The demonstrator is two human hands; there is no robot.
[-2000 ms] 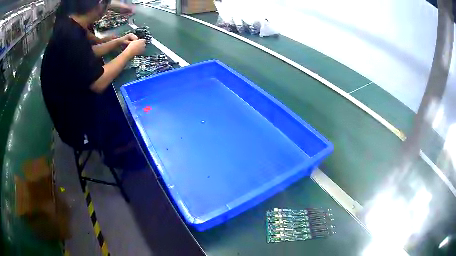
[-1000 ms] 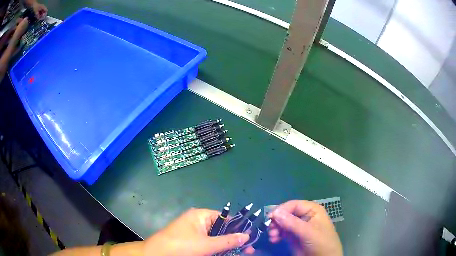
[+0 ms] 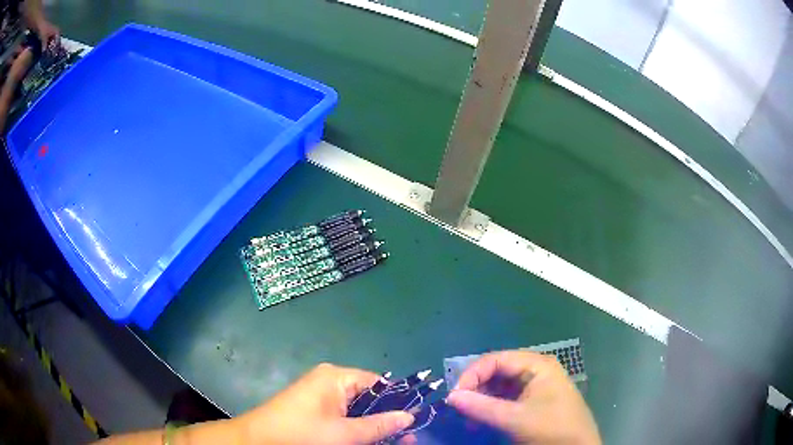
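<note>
My left hand (image 3: 326, 407) holds several black pen-like sections (image 3: 396, 396) with pale tips and thin wires, near the bottom edge of the view. My right hand (image 3: 522, 393) is at their right end, thumb and forefinger pinched close to a tip; whether something tiny is between them I cannot tell. A pale backing sheet (image 3: 569, 356) with a grid of black pieces lies partly under my right hand. A joined group of circuit board assemblies (image 3: 296, 263) lies on the green bench, green boards to the left, black sections and tips to the right.
A large blue tray (image 3: 230, 195) stands at the left. An upright metal post (image 3: 476, 117) rises from the white edging strip (image 3: 556, 267) beyond the work. At the top left another person's hand (image 3: 45, 33) is near more assemblies. A dark shape is at the lower right.
The view has swung from the tray and neighbouring worker to my hands at work. Since the second frame, the held assemblies are a little lower and my right fingers have stayed at their tips.
</note>
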